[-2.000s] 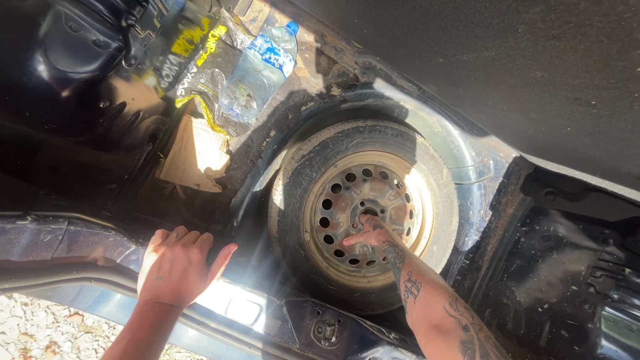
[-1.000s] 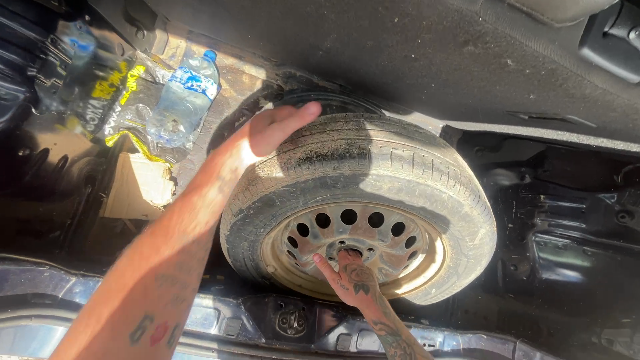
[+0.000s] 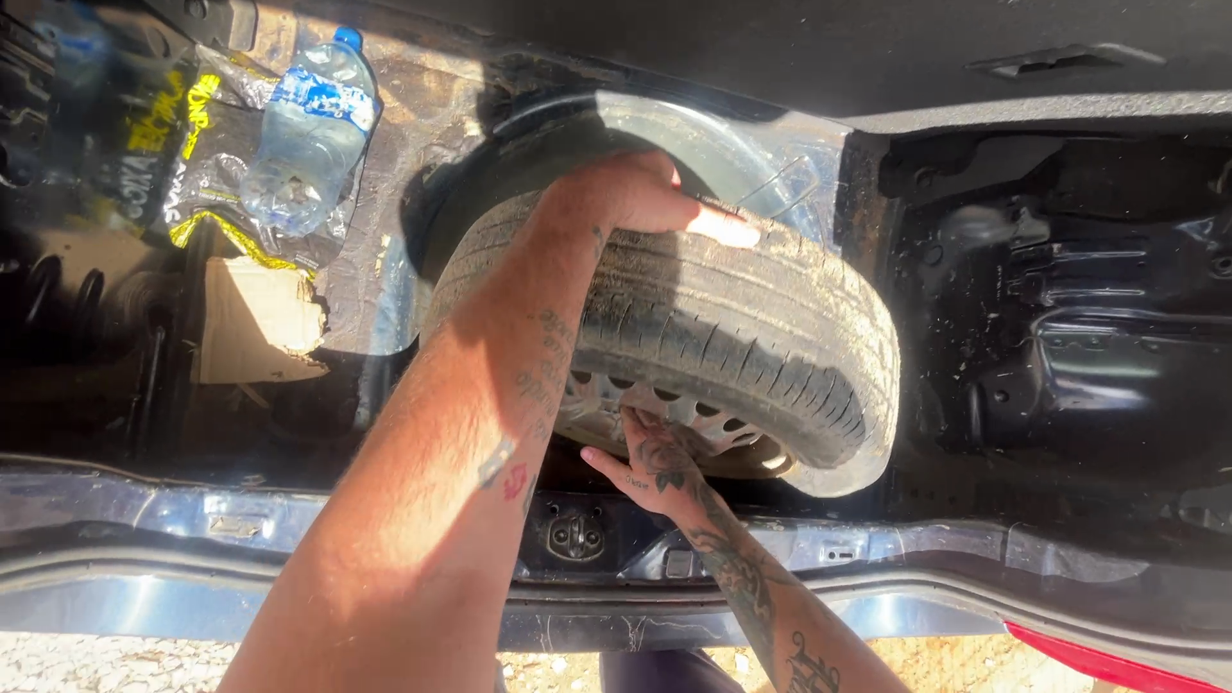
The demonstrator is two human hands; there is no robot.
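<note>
A dusty car tyre (image 3: 731, 318) on a steel wheel rim (image 3: 693, 419) stands tilted up in the round spare-wheel well (image 3: 770, 178) of a car boot. Over its top reaches my left hand (image 3: 650, 197), gripping the tread at the far side, the thumb lying along it; its other fingers are partly hidden behind the tyre. Low at the rim's face is my right hand (image 3: 650, 462), fingertips in at the middle of the wheel and thumb spread to the left. What exactly those fingertips hold there is hidden.
Left of the well lie a plastic water bottle (image 3: 318, 135) with a blue cap, a black and yellow plastic bag (image 3: 217, 164) and torn cardboard (image 3: 255, 322). The boot latch (image 3: 575, 534) sits on the near sill (image 3: 404, 525). Dark boot trim (image 3: 818, 48) borders the far side.
The wheel, lying flat in the well two seconds ago, has tipped up toward me. My left hand has gone from above the near sill to the tyre's far tread. My right hand stays at the wheel's middle.
</note>
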